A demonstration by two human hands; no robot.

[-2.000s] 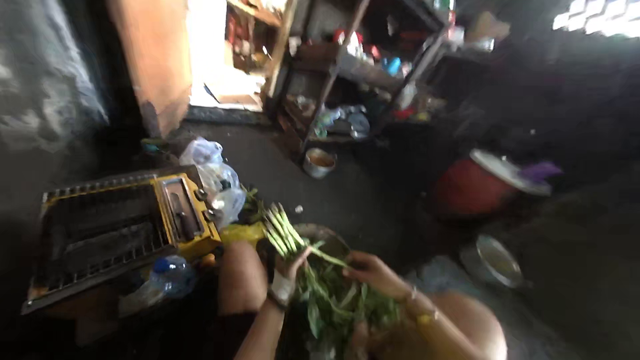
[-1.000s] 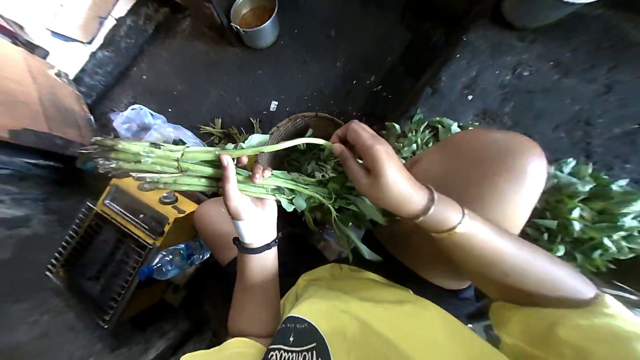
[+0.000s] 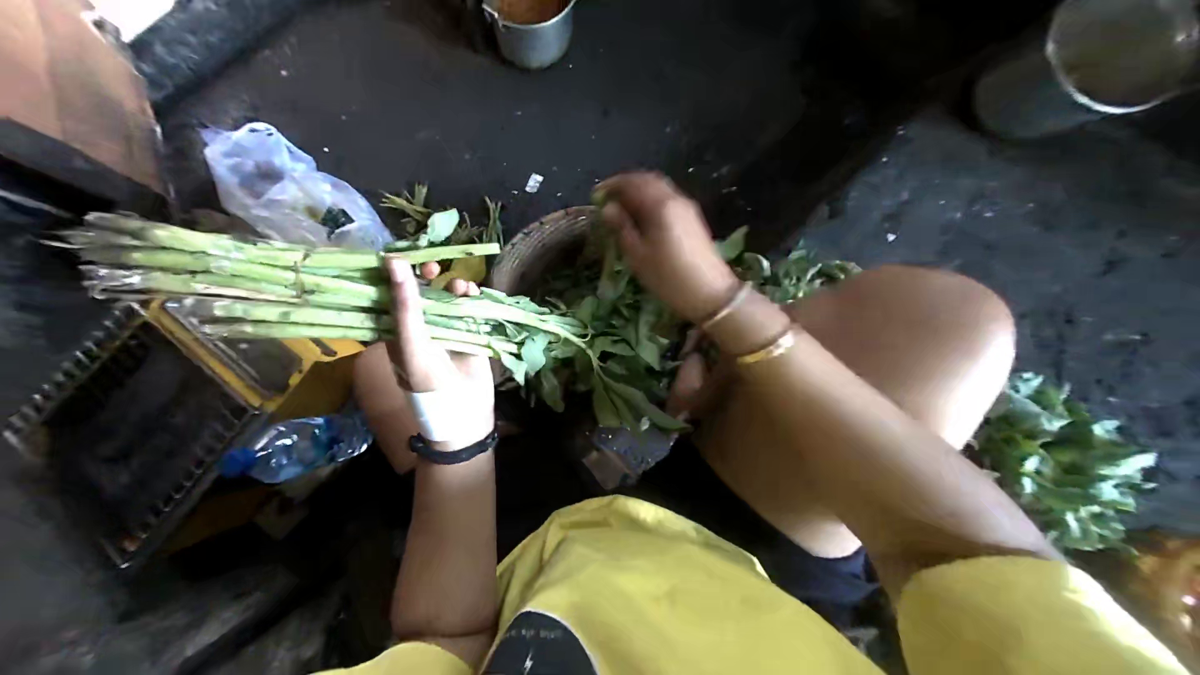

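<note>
My left hand (image 3: 436,347) grips a bundle of thick green leafy-vegetable stems (image 3: 253,281); the cut ends point left and the leaves hang to the right. One short stem end juts out above my fingers. My right hand (image 3: 661,239), slightly blurred, is curled around a leafy sprig (image 3: 611,272) over a woven basket (image 3: 539,246). Leaves partly cover the basket, and its inside is mostly hidden. The bundle's leaves (image 3: 637,347) droop between my hands, in front of the basket.
A yellow gas stove (image 3: 309,375) stands at left beside a plastic bottle (image 3: 295,450). A plastic bag (image 3: 281,183) and loose sprigs lie beyond the bundle. More leafy greens (image 3: 1059,464) lie right of my knee. A metal pot (image 3: 532,37) and a metal container (image 3: 1041,80) stand farther off.
A long stem that ran from the bundle to my right hand one second ago is now a short stub at my left hand. My right hand now holds a leafy piece over the basket.
</note>
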